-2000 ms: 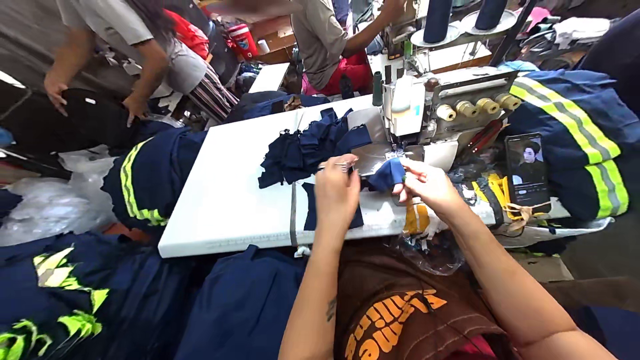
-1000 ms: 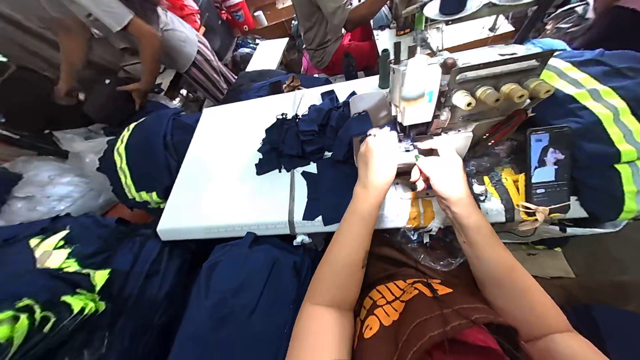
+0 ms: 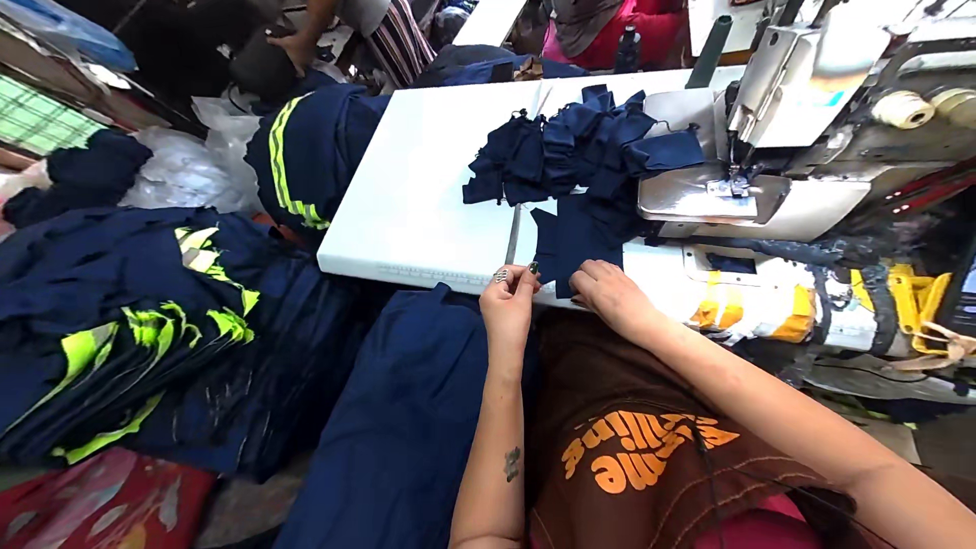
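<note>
My left hand [image 3: 509, 293], with a ring on one finger, is at the front edge of the white sewing table [image 3: 427, 168], thumb and fingers pinched together; whether something thin lies between them cannot be told. Just right of it, my right hand [image 3: 606, 293] rests with bent fingers at the lower corner of flat navy cloth pieces [image 3: 583, 244]; its fingertips are partly hidden. Beyond both hands lies a heap of small navy cloth pieces [image 3: 572, 145]. One piece reaches toward the industrial sewing machine [image 3: 778, 99], whose presser foot [image 3: 736, 185] stands over the metal plate.
Navy cloth with reflective strips [image 3: 282, 168] is at the table's left, beside clear plastic bags [image 3: 179, 168]. A large navy garment pile [image 3: 137, 328] fills the left. Thread cones [image 3: 903, 109] sit on the machine. A person's hand [image 3: 293, 49] is at the upper left.
Both hands have moved from the sewing machine's needle area down to the table's front edge. The blue piece held there earlier is no longer in the hands. The view has swung left.
</note>
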